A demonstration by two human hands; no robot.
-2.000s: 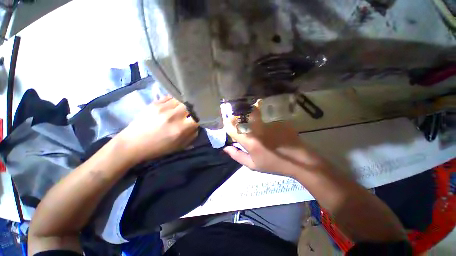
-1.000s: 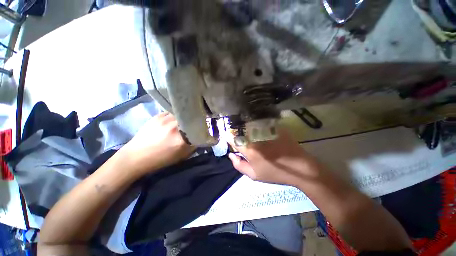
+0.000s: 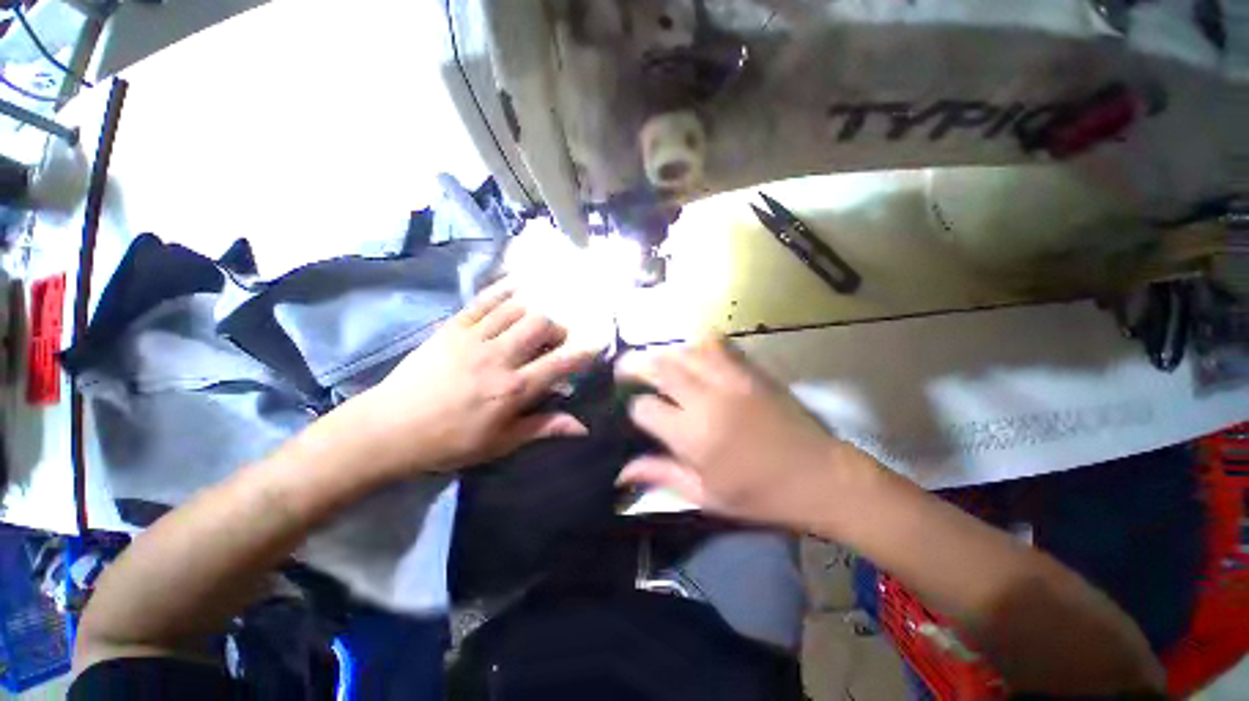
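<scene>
A black panel (image 3: 534,514) hangs over the table's front edge below my hands. A grey panel (image 3: 370,322) joined to black parts lies left of the needle area. My left hand (image 3: 480,377) rests on the cloth with its fingers spread. My right hand (image 3: 733,431) is at the right edge of the black cloth, fingers bent and slightly blurred; whether it pinches the cloth cannot be told. The presser foot area (image 3: 637,260) is under bright glare just beyond my hands, so needle and foot details are washed out.
The machine head (image 3: 808,117) spans the top right. Black thread snips (image 3: 805,244) lie on the cream machine bed (image 3: 890,247). A red crate (image 3: 1219,548) is at lower right and a blue crate (image 3: 30,616) at lower left. A dark strip (image 3: 93,288) crosses the table at left.
My hands have come out from beside the needle toward me, and my left fingers have spread. The view has shifted, showing more of the bed and snips. The black cloth has moved toward me.
</scene>
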